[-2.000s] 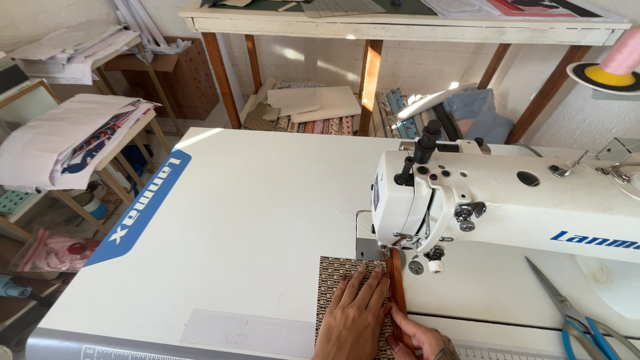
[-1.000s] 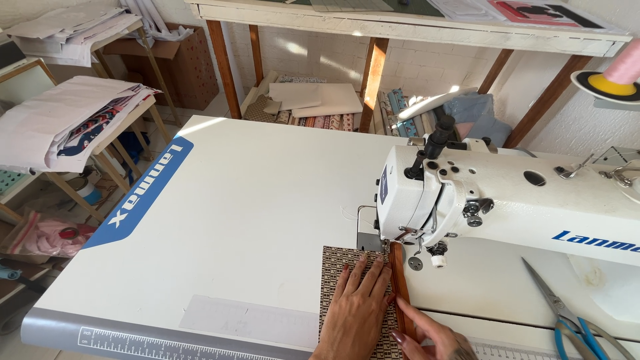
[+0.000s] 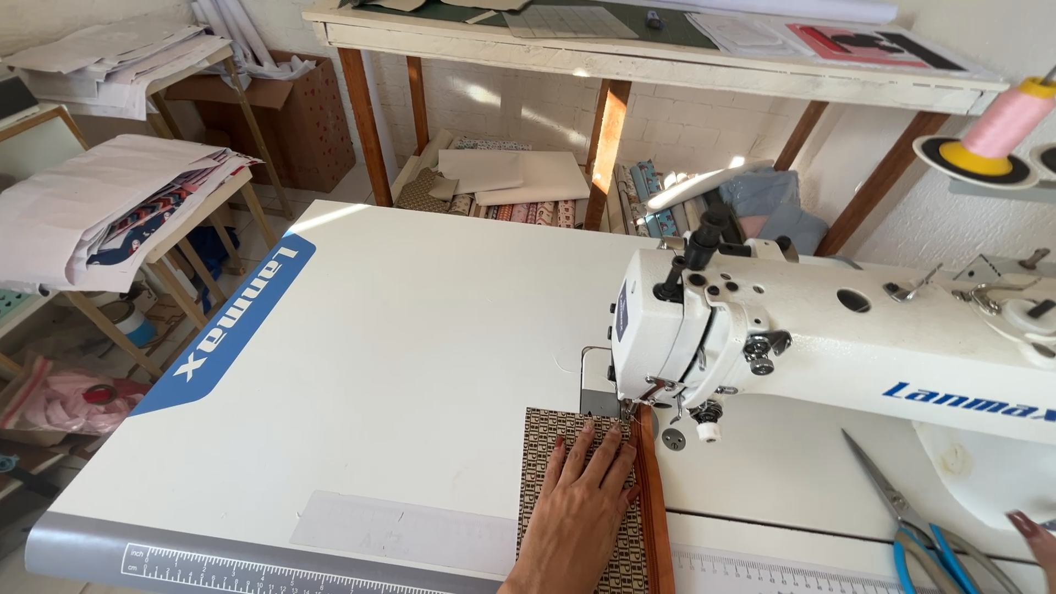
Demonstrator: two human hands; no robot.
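Note:
A patterned fabric panel (image 3: 540,462) in beige and black lies on the sewing machine table, its far edge by the presser foot. An orange-brown strip (image 3: 653,495) runs along its right side, its far end under the needle area of the white Lanmax sewing machine (image 3: 792,330). Flat on the panel rests my left hand (image 3: 584,503), fingers slightly spread and pointing at the presser foot. Only part of my right hand (image 3: 1033,536) shows at the right edge, near the handles of the scissors (image 3: 899,503); whether it touches anything is hidden.
A clear ruler (image 3: 767,569) lies near the front edge, and a translucent strip (image 3: 404,528) is left of the panel. A pink thread cone (image 3: 1002,124) stands at upper right. Papers on small tables (image 3: 198,210) are at left; a workbench (image 3: 495,51) stands behind.
My right hand has left the orange-brown strip beside my left hand and moved to the far right, near the scissors. My left hand stays on the patterned panel.

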